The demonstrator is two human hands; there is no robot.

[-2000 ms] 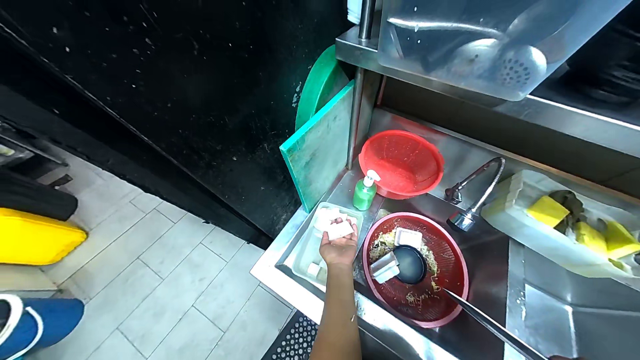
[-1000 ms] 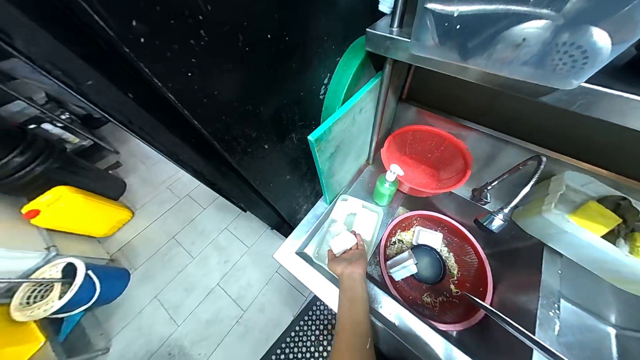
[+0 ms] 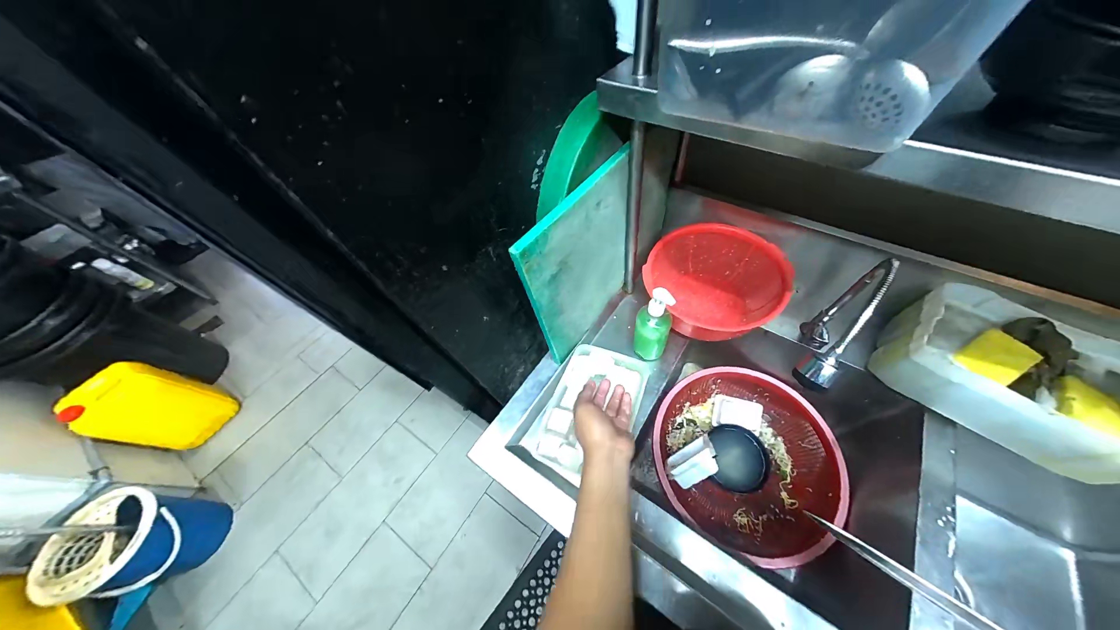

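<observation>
My left hand (image 3: 604,420) is palm up with slightly curled fingers over a white plastic tray (image 3: 637,367) at the counter's left edge; nothing shows in it. White blocks (image 3: 560,421) lie in the tray beside the fingers. To the right, a red colander (image 3: 809,525) in the sink holds pale shredded scraps (image 3: 689,423), small white containers (image 3: 737,413) and a black round bowl or ladle head (image 3: 739,458). A long metal handle (image 3: 901,573) crosses the colander's rim and leaves at the lower right. My right hand is out of view.
A green pump bottle (image 3: 652,332) and a red basin (image 3: 722,276) stand behind the tray. A faucet (image 3: 822,363) rises behind the colander. A green-edged board (image 3: 577,254) leans at the left. The tub (image 3: 927,359) at right holds yellow sponges. A metal shelf (image 3: 639,101) hangs above.
White pieces were on my left palm two seconds ago, and a white block was at its fingers one second ago. Now the palm shows none, and the hand remains over the tray.
</observation>
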